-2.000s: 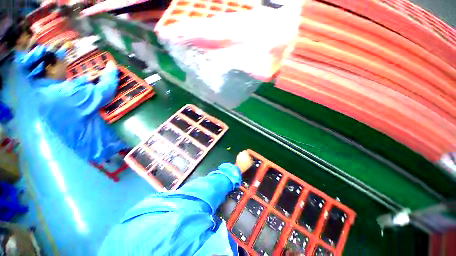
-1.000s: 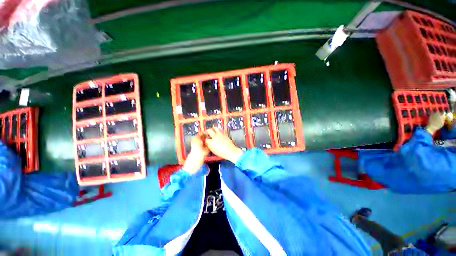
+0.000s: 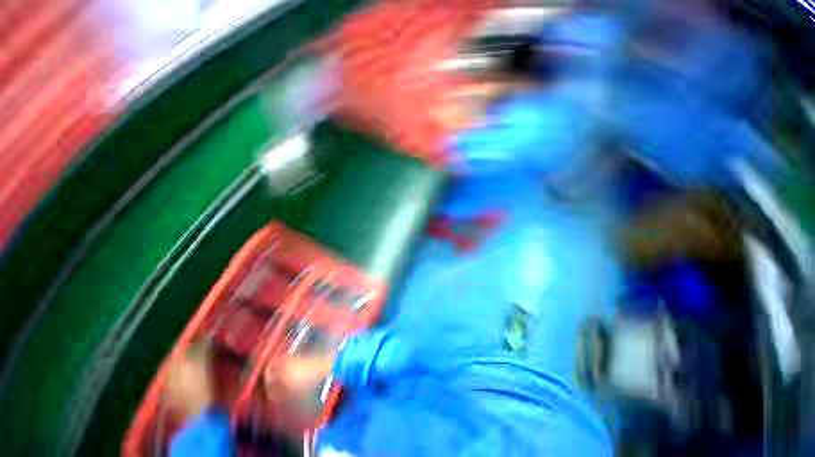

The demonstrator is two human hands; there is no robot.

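Observation:
The view is strongly blurred. A red foam tray lies at the lower left on the dark green bench, its lower end cut off by the picture's edge. Dark phone units show as smears in its pockets. My left hand is over the tray's left side. My right hand is over its right side, with the blue sleeve coming from the right. The hands are apart. Blur hides the fingers and whether either hand holds something.
Beyond the tray stands a white-wrapped fixture on the rail. Red foam trays are at the top, beside a worker in a blue smock. Thick red foam layers fill the upper left. A red stool shows on the blue floor.
The view has swung to the right, so the tray now appears at the lower left. My hands were close together over the tray's near row and are now apart.

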